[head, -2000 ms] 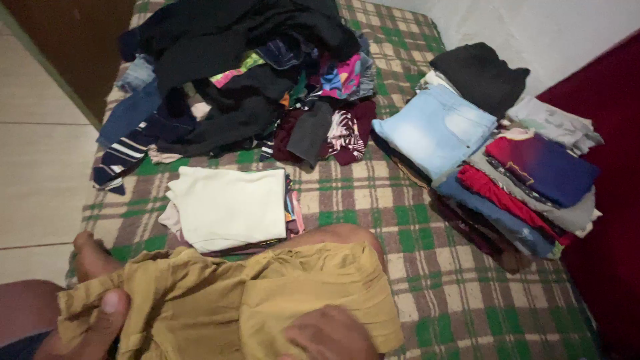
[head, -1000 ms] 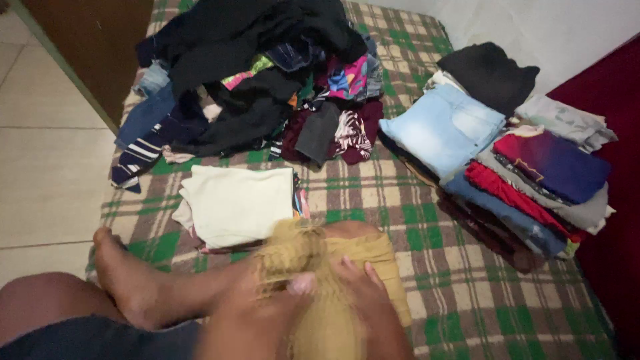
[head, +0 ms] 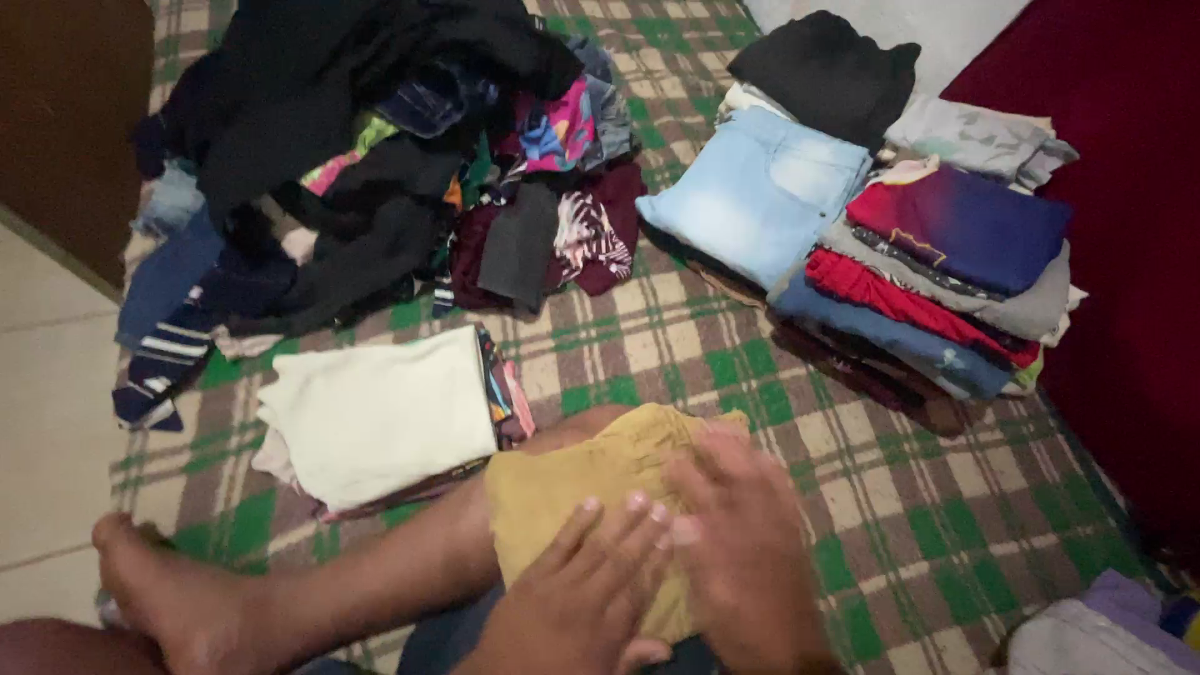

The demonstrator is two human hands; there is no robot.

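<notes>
A folded mustard-yellow garment (head: pixel 553 478) lies across my bent leg. My left hand (head: pixel 586 591) rests flat on its lower part, fingers extended. On its right side is my right hand (head: pixel 741 534), blurred, with its fingers over the cloth; whether they grip it is unclear. Just beyond the leg, a stack of folded clothes topped by a cream-white one (head: pixel 384 412) sits on the plaid blanket (head: pixel 750 375).
A loose heap of mostly dark clothes (head: pixel 328 159) spreads at the upper left. Folded piles with light-blue jeans (head: pixel 759 187) and a red and navy garment (head: pixel 975 225) stand at the right. Light cloth (head: pixel 1078 637) shows at the lower right corner.
The mustard garment was spread wide across my lap two seconds ago; now it is folded into a smaller bundle, with both hands over it. The view has shifted.
</notes>
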